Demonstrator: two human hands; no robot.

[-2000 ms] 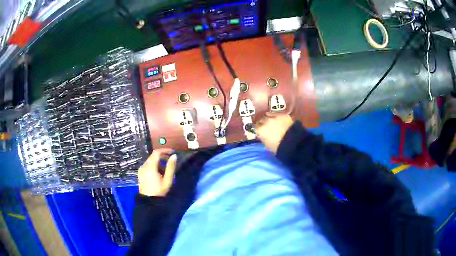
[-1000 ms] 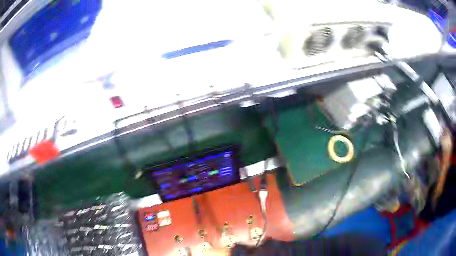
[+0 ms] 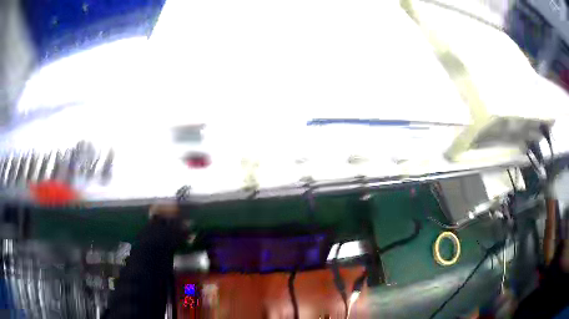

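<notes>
The view is strongly blurred. My left hand (image 3: 165, 210), small and blurred, is at the front edge of the white shelf (image 3: 237, 192), with its dark sleeve rising from the bottom left. Its fingers and anything in them cannot be made out. A pale blur at the bottom edge, over the red-brown test fixture box (image 3: 237, 293), may be my right hand (image 3: 287, 308); its shape is unclear. The fixture's sockets are out of the picture. Dark cables cross its upper right part. Blue and red meter digits show at its upper left.
Silver units (image 3: 56, 163) line the shelf's left end beside an orange-red marker (image 3: 55, 192). A dark display (image 3: 268, 250) stands behind the fixture. A pale yellow ring (image 3: 447, 248) lies on the green board at right. Blurred blister trays (image 3: 37, 280) are at lower left.
The view has tilted up towards the shelf, moving the fixture down and partly out of the picture. My left hand has moved from near the fixture's lower left to the shelf edge.
</notes>
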